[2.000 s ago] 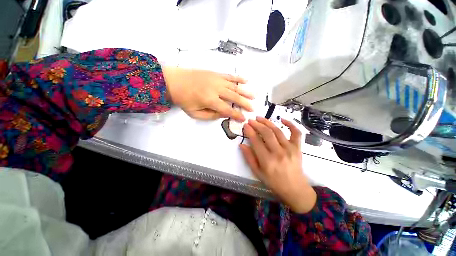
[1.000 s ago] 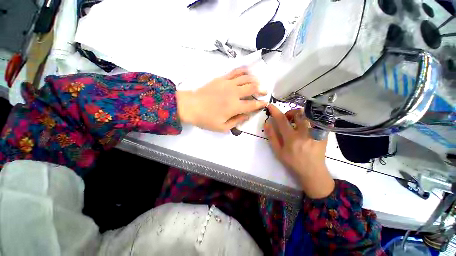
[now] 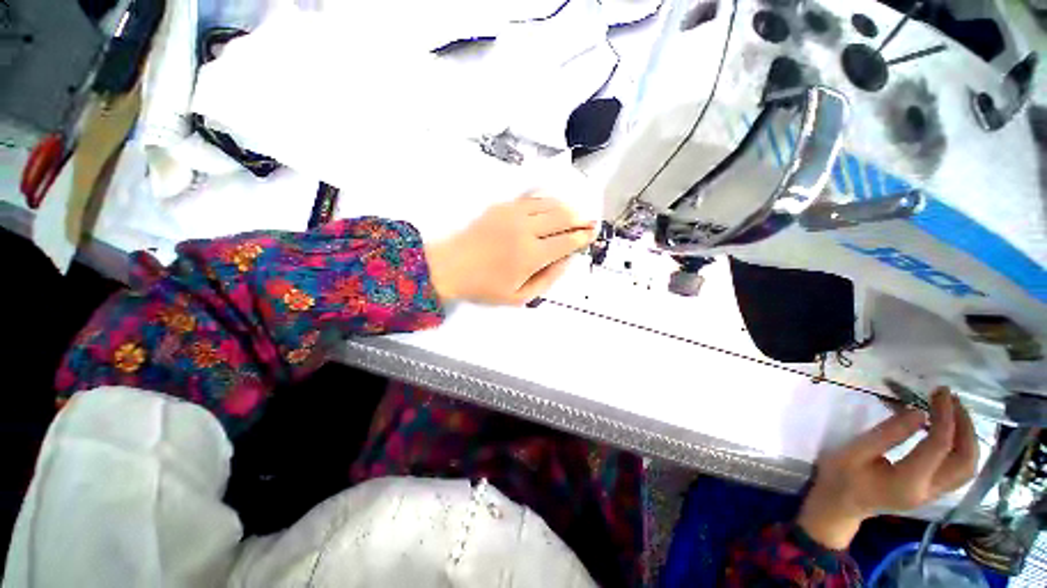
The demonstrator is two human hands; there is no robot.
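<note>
My left hand (image 3: 514, 250) lies near the needle area, its fingertips on a white piece (image 3: 560, 190) beside the presser foot (image 3: 603, 244). The piece is hard to tell from the white table, and its part under the hand is hidden. A small dark bit shows below my palm. My right hand (image 3: 901, 462) is at the right end of the machine bed, its fingers bent at the small dark thread snips (image 3: 909, 396). Whether the fingers grip the snips cannot be told.
The white sewing machine (image 3: 918, 253) fills the upper right. Rounded black pieces (image 3: 795, 308) lie on the bed right of the needle. Sewn white and black pieces (image 3: 594, 124) lie behind it. Red-handled scissors (image 3: 43, 168) and a tan card (image 3: 101, 161) are far left.
My right hand has left the needle area and moved right to the snips. My left hand stays near the needle, on the white piece. The view has shifted to the right.
</note>
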